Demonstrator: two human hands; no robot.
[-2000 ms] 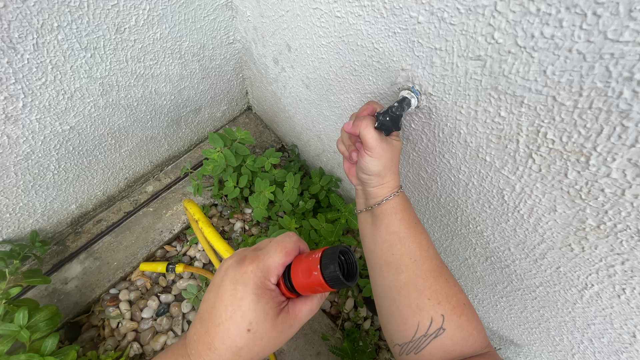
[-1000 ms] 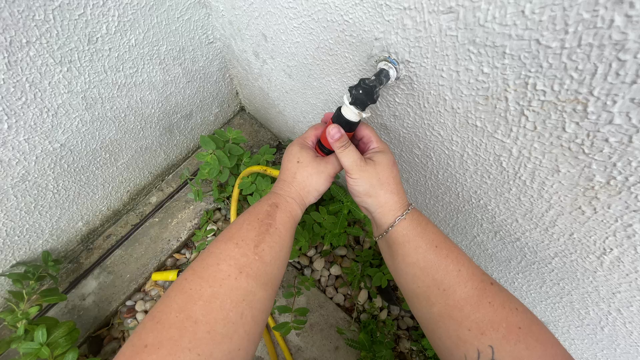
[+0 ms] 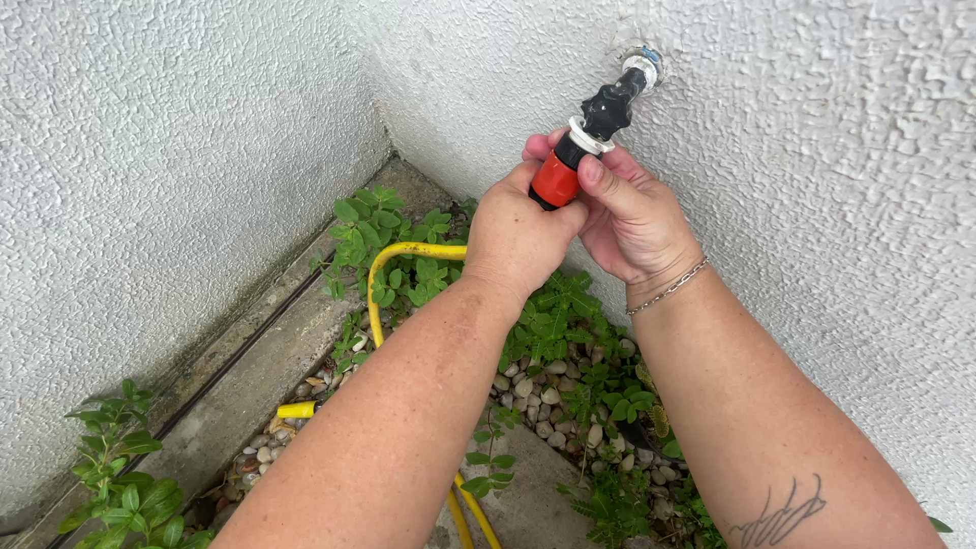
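Note:
A black plastic garden tap (image 3: 608,109) sticks out of the textured wall, with a white collar (image 3: 589,137) at its outlet. The red and black hose connector (image 3: 557,177) sits against that collar, in line with the tap. My left hand (image 3: 522,229) grips the connector's lower end from the left. My right hand (image 3: 637,210), with a chain bracelet at the wrist, holds the connector's right side with thumb and fingers. The yellow garden hose (image 3: 415,249) runs behind my left hand; its join to the connector is hidden.
Rough white walls (image 3: 191,152) meet in a corner. Along their foot runs a concrete ledge (image 3: 267,366) with a dark cable. Below lie pebbles (image 3: 541,393), green plants (image 3: 560,316), a concrete slab (image 3: 526,496) and a yellow hose end fitting (image 3: 296,410).
My left hand has brought the connector up from low in the view to the tap's outlet. My right hand has moved from the tap onto the connector.

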